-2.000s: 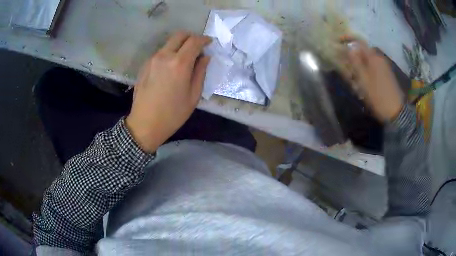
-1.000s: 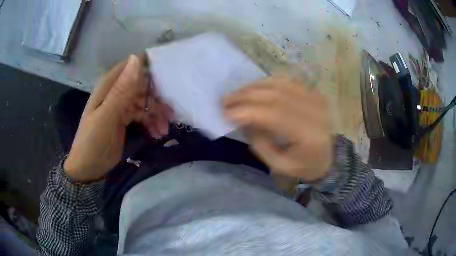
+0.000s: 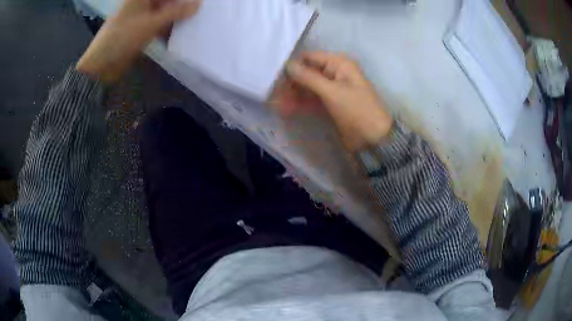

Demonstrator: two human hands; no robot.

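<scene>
A white, squarish layered pile of cloth (image 3: 238, 44) with a dark right edge lies at the top left of the table, cut off by the picture's top. My left hand (image 3: 135, 31) is blurred at its upper left corner, fingers over the edge. My right hand (image 3: 342, 94) has thumb and fingers at its lower right edge. The pile's top looks smooth. Whether a single piece lies loose on it cannot be told.
A flat stack of white pieces (image 3: 489, 69) lies at the upper right of the pale table (image 3: 389, 56). The dark iron (image 3: 514, 232) stands at the right, beside a yellow-orange block (image 3: 547, 241). White scraps lie on the dark trousers.
The view has swung left. Both hands have moved from the folded white piece over the table's front edge to the layered pile. The iron, released from my right hand earlier, stands at the right.
</scene>
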